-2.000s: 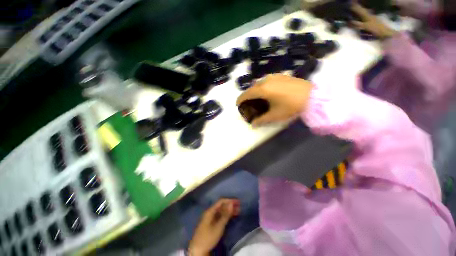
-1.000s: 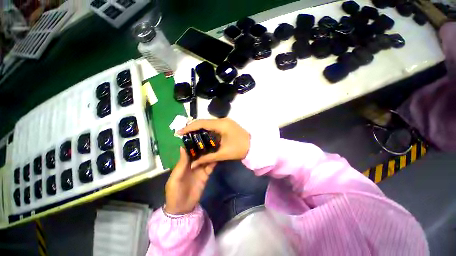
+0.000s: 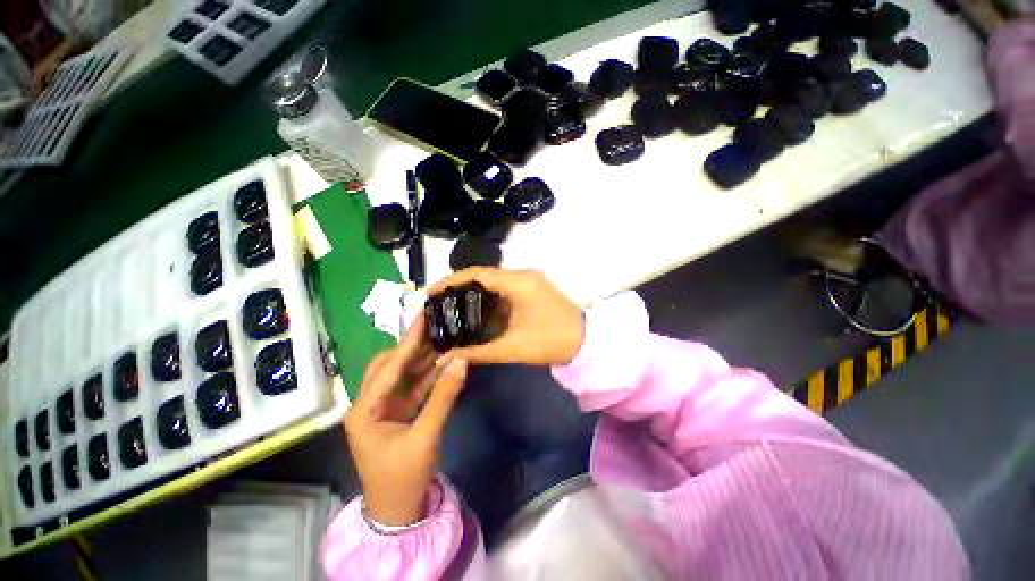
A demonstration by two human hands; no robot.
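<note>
My right hand grips a short row of glossy black cases, stacked side by side, above the bench's front edge. My left hand is just below and left, fingers apart, its fingertips close to the cases; whether they touch is unclear. A crumpled white wipe lies on the green mat behind my hands. At the left, a white tray holds black cases in its two front rows and several at its back right corner.
Many loose black cases lie on the white bench top. A pen, a phone-like black rectangle and a translucent bottle stand or lie behind the mat. Another person's pink sleeve is at right. White trays sit below.
My right hand went from holding a case over the bench to holding several in front of me. My left hand came up to them, then its fingers opened and moved slightly away.
</note>
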